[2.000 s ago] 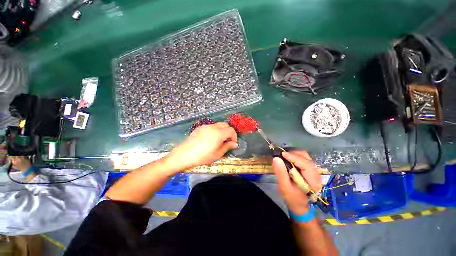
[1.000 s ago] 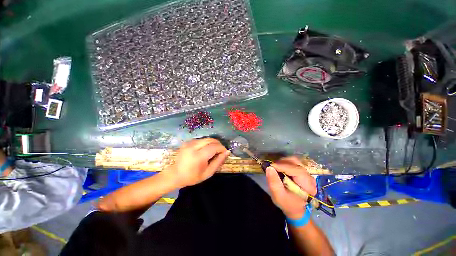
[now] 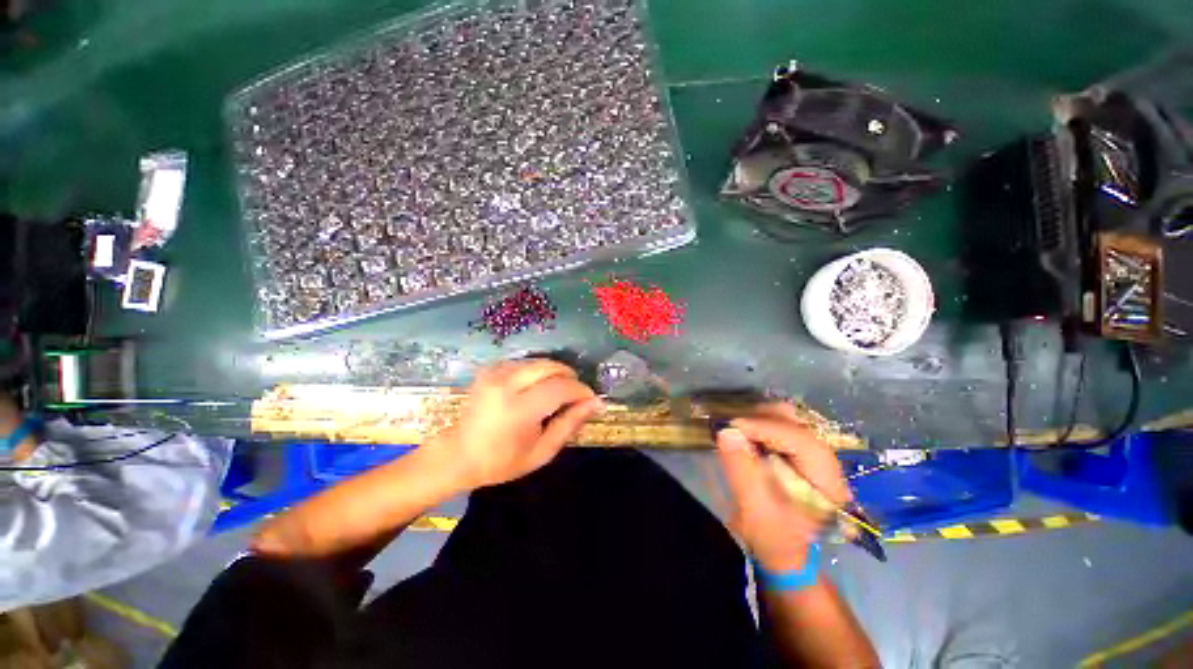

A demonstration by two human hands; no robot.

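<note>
My right hand, with a blue wristband, holds the soldering iron by its dark grip; its tip is blurred. My left hand is at the bench edge with thumb and fingertips together, beside the small round work rest; whether something is between the fingertips cannot be told. Above the hands lie the dark small parts and the red small parts. The clear component tray, full of silvery components, lies behind them. The white tub of silvery pieces stands to the right.
A black fan stands behind the tub. The black soldering station with a coppery square tray and cables is at the right. Blue bins are below the worn bench edge. Another person's pale sleeve is at the lower left.
My right hand has moved the iron's tip from the red pile to the work rest, then slightly right, away from it. My left hand has drawn back from the piles to the bench edge.
</note>
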